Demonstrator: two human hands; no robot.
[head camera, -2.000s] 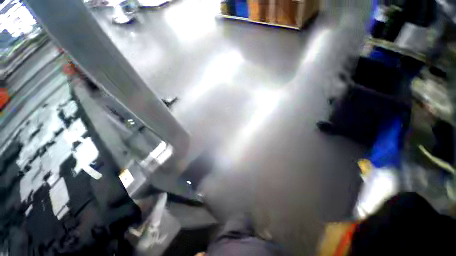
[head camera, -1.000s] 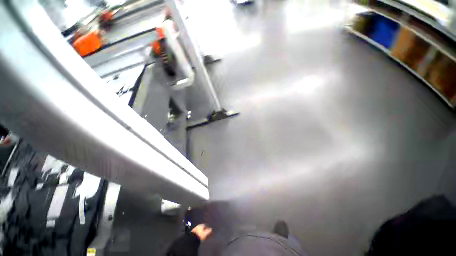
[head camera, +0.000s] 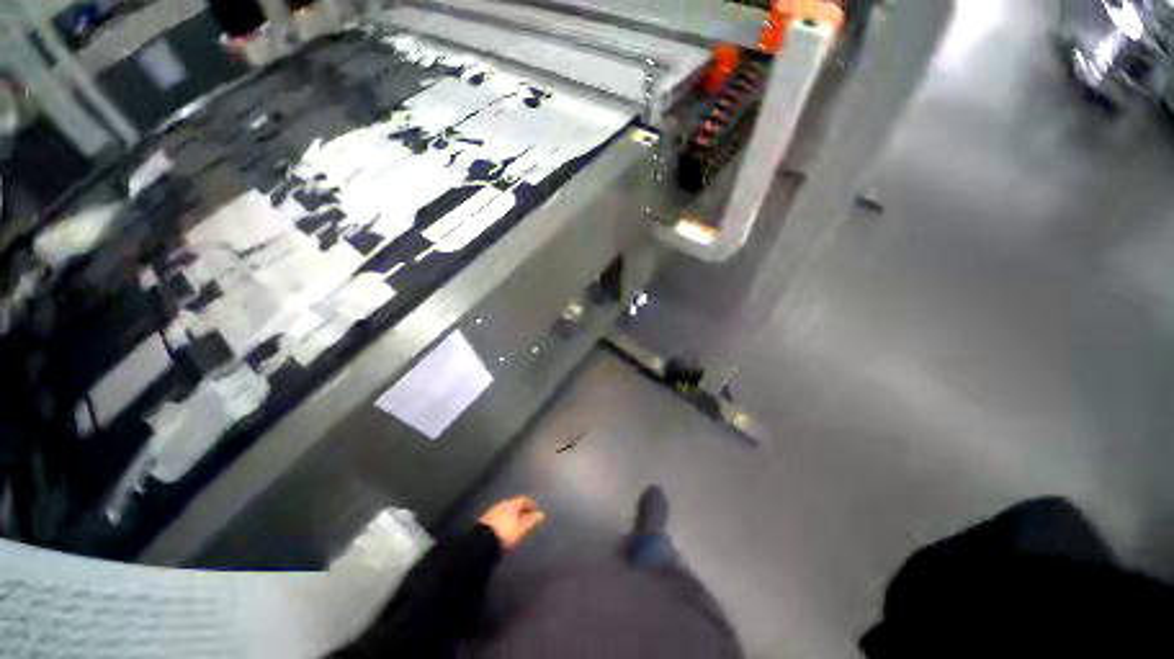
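The cutting table (head camera: 434, 310) runs from lower left to upper middle. Thin white scraps (head camera: 357, 153) lie over the black material layer (head camera: 54, 299) on its bed. My left hand (head camera: 514, 520), bare in a black sleeve, hangs low beside the table, touching nothing visible. Its fingers look loosely curled, and I see nothing in it, but it is small and blurred. My right hand is not in view; only a large black shape, likely my right sleeve, shows at the lower right.
A white sheet (head camera: 438, 384) is on the table's side. A grey frame (head camera: 762, 142) with orange parts stands at the table's far end. A foot bar (head camera: 682, 380) juts onto the grey floor (head camera: 978, 322). Something wrapped and shiny (head camera: 1118, 49) is at the upper right.
The view has swung left from the floor and rack to the table. The large pale beam no longer crosses the view. My left hand still hangs low, now showing more forearm.
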